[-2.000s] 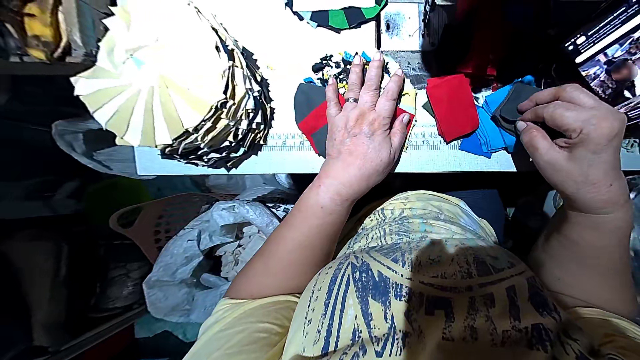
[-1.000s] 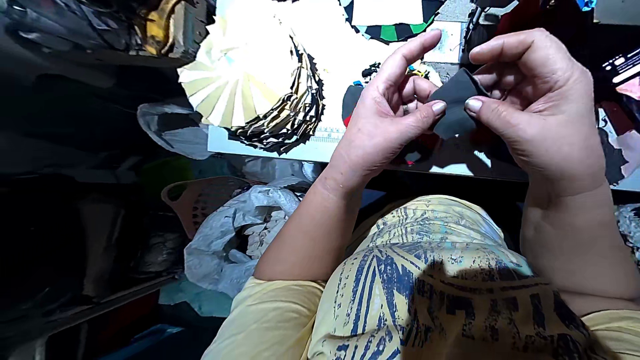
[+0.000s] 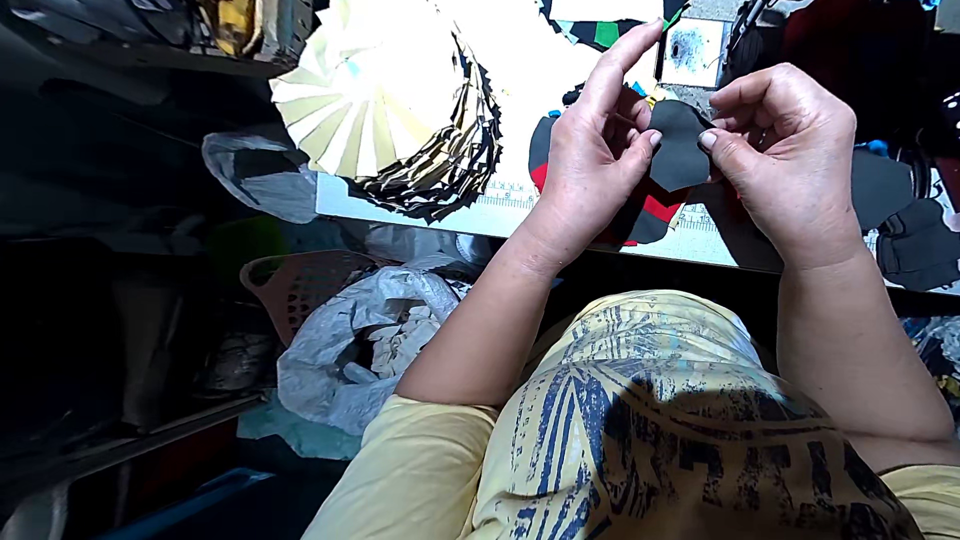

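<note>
A dark grey fabric piece (image 3: 676, 150) with a rounded top is held up between my two hands, over the table's front edge. My left hand (image 3: 600, 150) pinches its left side between thumb and fingers, the index finger stretched out. My right hand (image 3: 787, 157) pinches its right side with thumb and fingertips. Below and behind the hands lie red and grey fabric pieces (image 3: 660, 208), partly covered. More dark grey pieces (image 3: 881, 187) lie right of my right wrist. To the left, a fanned ring of cream and black layered pieces (image 3: 375, 127) rests on the table.
A printed ruler scale (image 3: 506, 196) runs along the table's front edge. Below the table are a pink perforated basket (image 3: 300, 289) and a whitish plastic bag (image 3: 322, 375) with scraps. A clear plastic bag (image 3: 262, 180) hangs at the table's left corner. Green and black pieces (image 3: 606, 34) lie at the back.
My left hand has left the pieces on the table where it lay flat, and both hands now hold a grey piece. Since one second ago that piece has been spread out flatter. The view has shifted.
</note>
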